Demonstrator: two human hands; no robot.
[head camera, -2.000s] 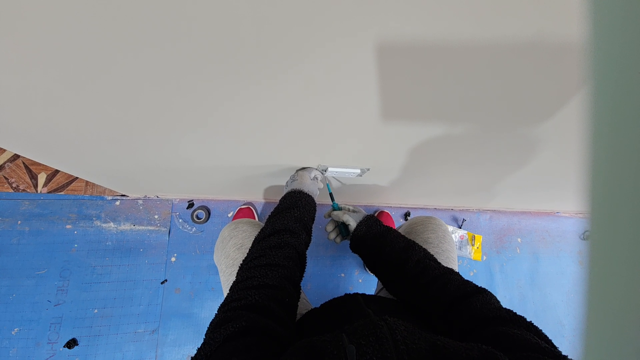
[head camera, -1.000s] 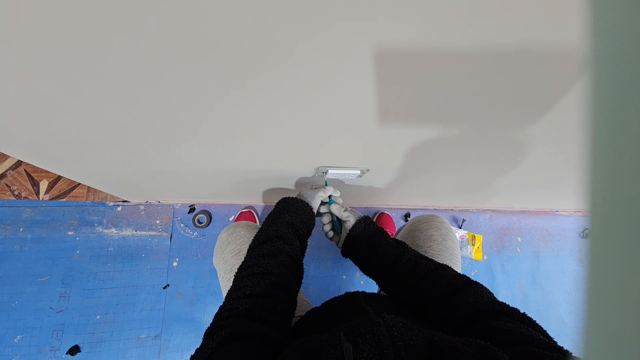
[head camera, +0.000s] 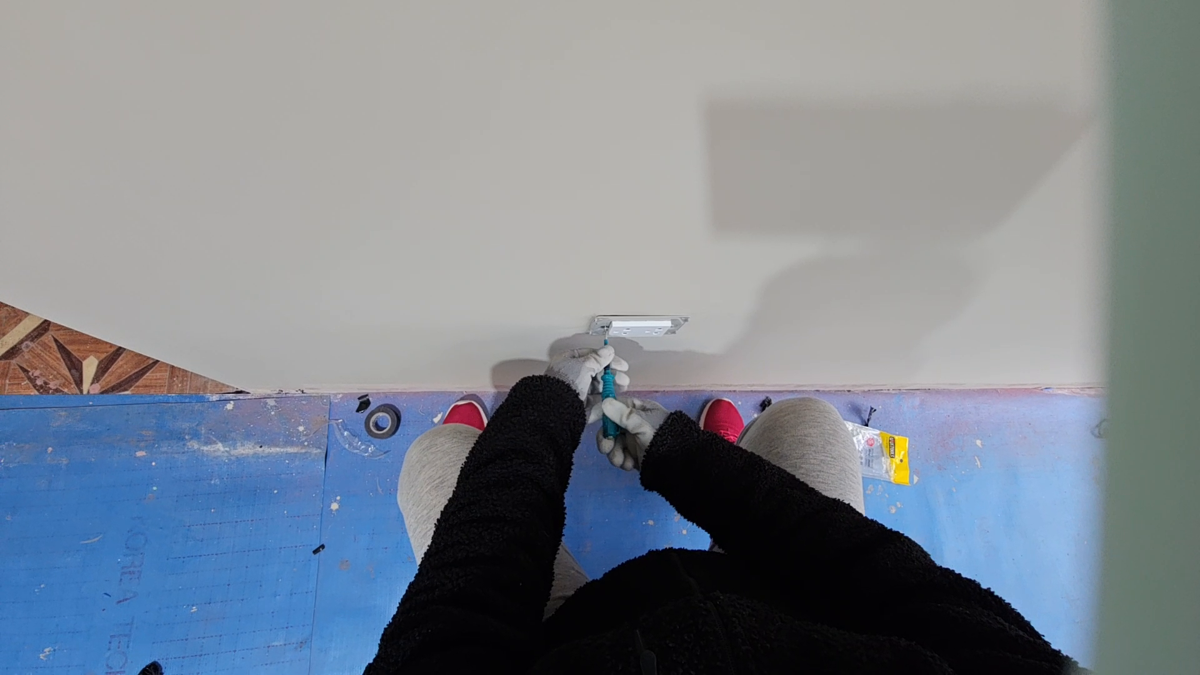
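Observation:
A white wall outlet (head camera: 641, 326) in a metal mounting frame sits low on the pale wall. A screwdriver (head camera: 609, 382) with a teal handle points up at the outlet's left end, its tip at the frame there. My left hand (head camera: 589, 370), in a whitish work glove, has its fingers around the front part of the screwdriver, just below the outlet. Lower down, my right hand (head camera: 632, 431), gloved too, holds the back end of the handle. Whether the tip is seated in a screw is too small to tell.
Blue protective sheeting (head camera: 187, 525) covers the floor up to the wall (head camera: 375, 187). A roll of dark tape (head camera: 382, 421) lies left of my red shoes. A clear and yellow plastic packet (head camera: 883, 454) lies beyond my right knee. Patterned wooden flooring (head camera: 84, 361) shows at left.
My left hand has come down from the outlet's left end onto the screwdriver just below it. My right hand has stayed at the handle.

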